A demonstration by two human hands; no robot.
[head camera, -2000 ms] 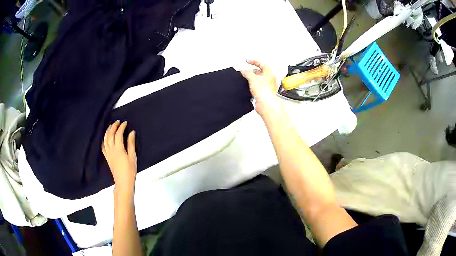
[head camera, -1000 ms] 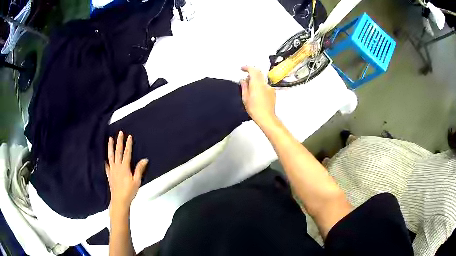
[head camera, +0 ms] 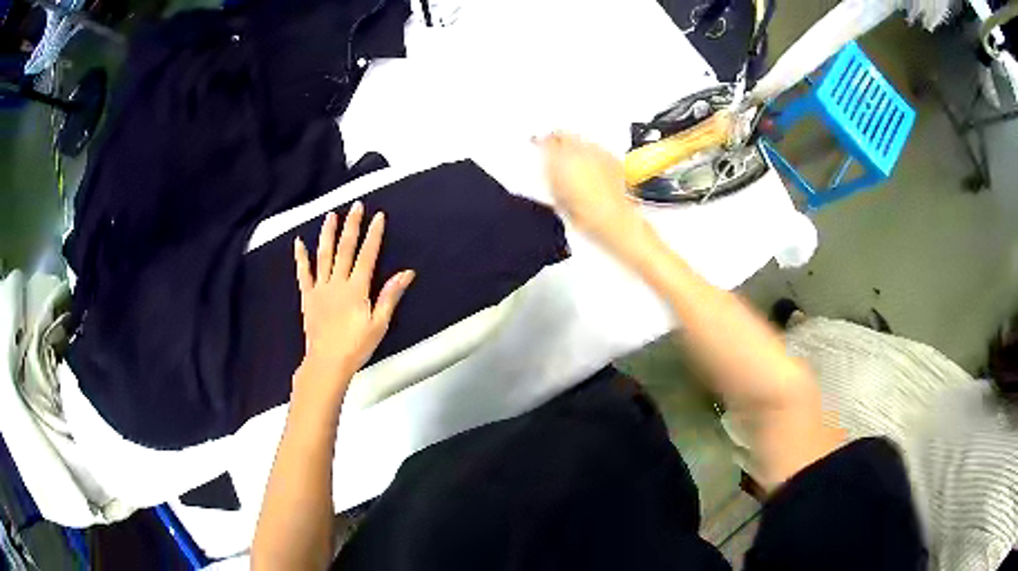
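Observation:
A dark garment (head camera: 167, 234) lies on the white padded board (head camera: 491, 84), with a long dark sleeve or narrow panel (head camera: 458, 240) laid flat to the right. My left hand (head camera: 341, 301) rests flat on this panel with its fingers spread. My right hand (head camera: 586, 184) is just beyond the panel's right end, blurred and over the white board, with nothing seen in it; its fingers are hard to make out. The steam iron (head camera: 698, 145), with a yellow-orange handle, stands at the board's right end, close to my right hand and not held.
A thick white iron hose (head camera: 826, 45) runs up right from the iron. A blue stool (head camera: 865, 112) stands beyond the right end. A person in striped light clothing (head camera: 893, 390) is at the lower right. Beige-grey cloth (head camera: 39, 379) is bundled at the left end.
My left hand has moved right and farther up onto the panel. My right hand has come off the panel's right end, where it lay before. The camera view has shifted slightly.

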